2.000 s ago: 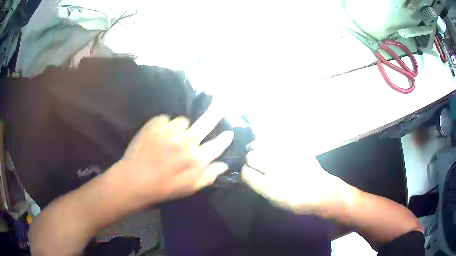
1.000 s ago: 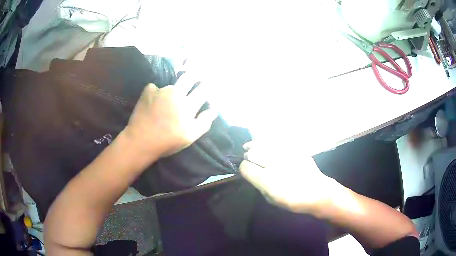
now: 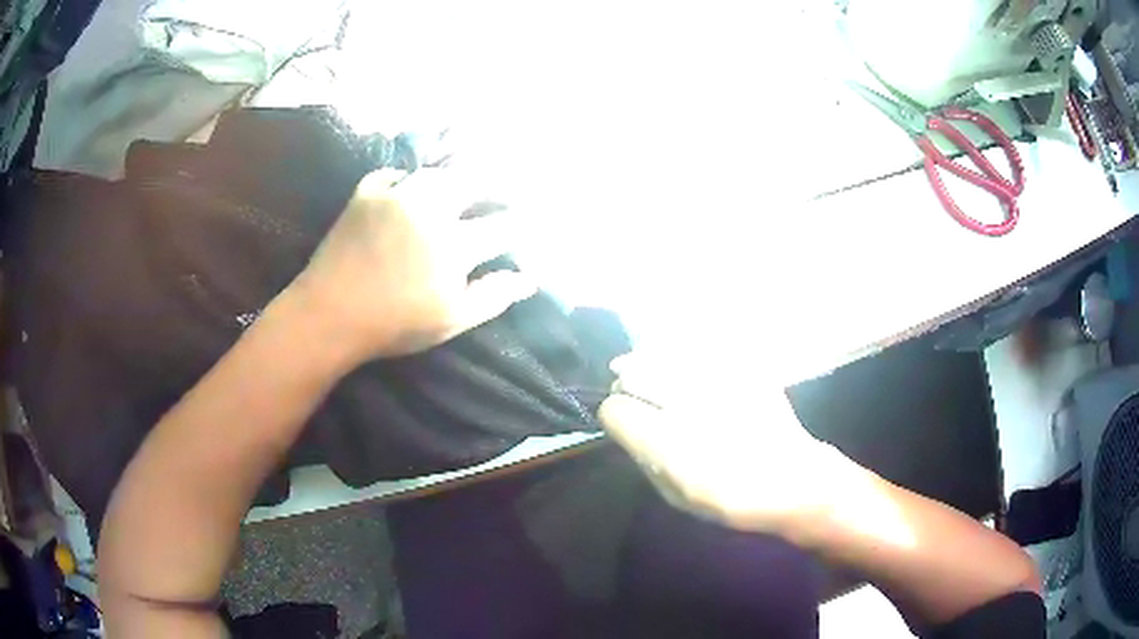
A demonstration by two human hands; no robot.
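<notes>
The dark garment (image 3: 138, 287) is spread over the left of the white table, up to its front edge. My left hand (image 3: 419, 262) lies on its upper right part, fingers spread towards the bright glare; the fingertips are washed out. My right hand (image 3: 700, 437) is at the garment's right end near the table edge, with thumb and fingers closed on the cloth edge. Folds run between the two hands. A small pale thread mark (image 3: 247, 320) shows on the cloth left of my left wrist. Glare hides the area above and between the hands.
Scissors with red handles (image 3: 978, 169) lie at the upper right. Metal tools (image 3: 1084, 94) are beyond them. Pale cloth (image 3: 94, 106) is crumpled at the upper left. The white table's edge (image 3: 962, 293) runs down from the right. A grey vented object (image 3: 1118, 481) stands at the far right.
My left hand has moved up and left with the garment, uncovering the table's front edge. The folds between the hands are stretched out. My right hand has stayed nearly in place.
</notes>
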